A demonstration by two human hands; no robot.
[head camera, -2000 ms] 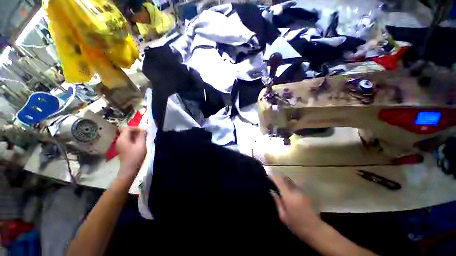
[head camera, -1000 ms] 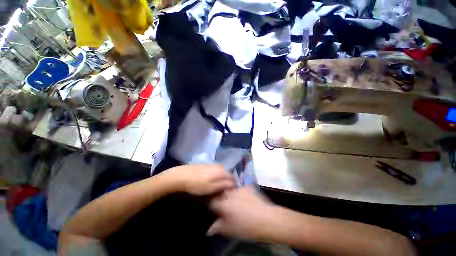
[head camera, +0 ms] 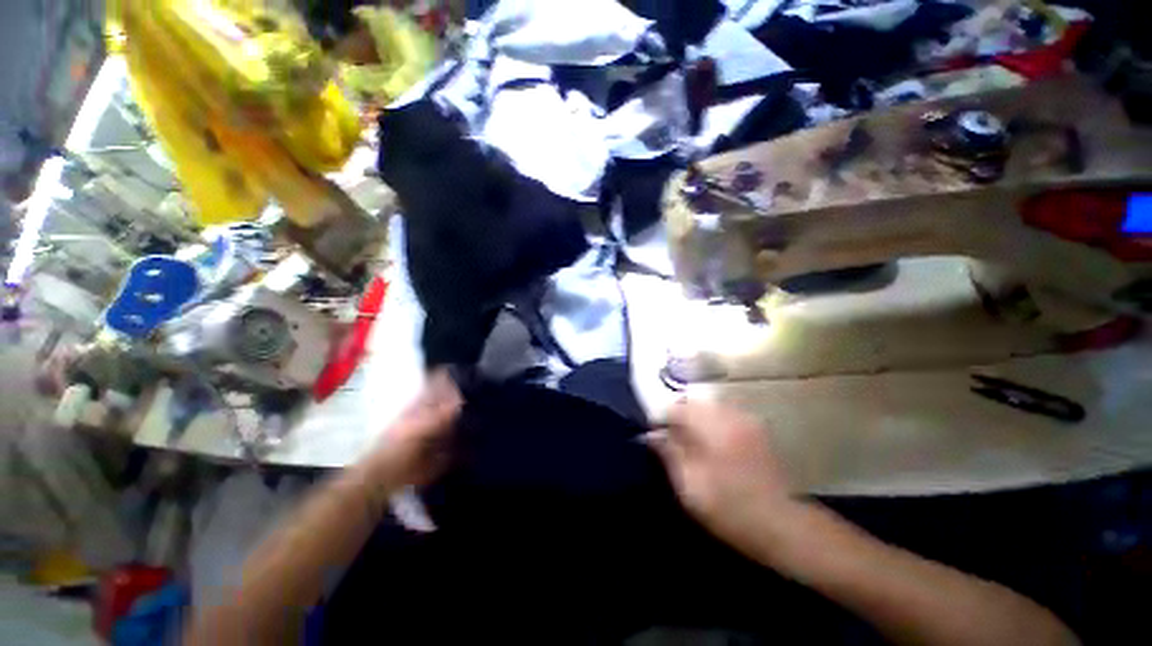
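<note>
A black garment piece (head camera: 543, 467) is stretched between my two hands at the table's front edge and hangs down over my lap. My left hand (head camera: 423, 435) holds its left side; the hand is blurred. My right hand (head camera: 714, 461) pinches its right edge between the fingertips. The cream sewing machine (head camera: 859, 189) stands at the right, with a bright lamp spot under its left end. The cloth lies in front and to the left of the needle area, not under it.
Black, white and grey cut pieces (head camera: 543, 126) are heaped behind. Black thread snips (head camera: 1027, 396) lie on the table at the right. A motor-like unit (head camera: 259, 338), a red strip (head camera: 351, 341) and a yellow cloth (head camera: 234, 114) are at the left. Red and blue items are low at the left.
My hands were together over the cloth one second ago and are now apart, with the black piece spread between them. The pale cloth near my hands is now largely covered. The view has shifted.
</note>
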